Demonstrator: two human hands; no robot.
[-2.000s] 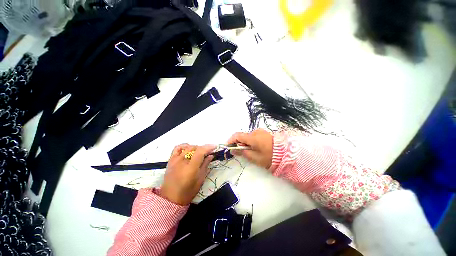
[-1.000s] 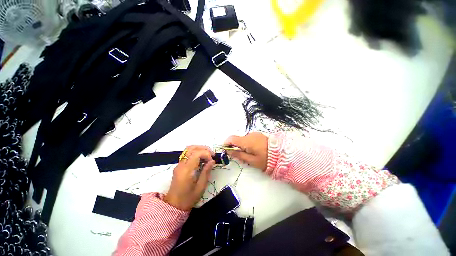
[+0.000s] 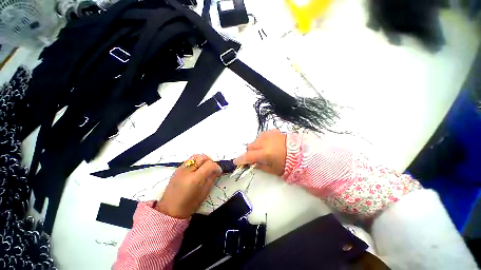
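Note:
A black webbing strap (image 3: 140, 167) runs from the left to my hands, its end between them. My left hand (image 3: 191, 184), with a gold ring, is closed on the strap near this end. My right hand (image 3: 266, 153) is at the strap's end, its fingers touching it. A small pale, shiny tool (image 3: 243, 171), possibly thread snips, sticks out below the right fingertips; its exact form is unclear. The strap's buckle is not clearly visible.
A large strap pile (image 3: 126, 47) lies upper left, a ringed heap (image 3: 18, 158) far left. A cut thread bundle (image 3: 311, 112) lies beyond my right hand. Short straps (image 3: 211, 232) lie nearest me, a dark cloth (image 3: 316, 245) lower right. A black box (image 3: 232, 13) is upper centre.
My left fingers have closed on the strap near its end. The pale tool has turned from roughly level to pointing down and left. The strap between the piles and my left hand has twisted narrower.

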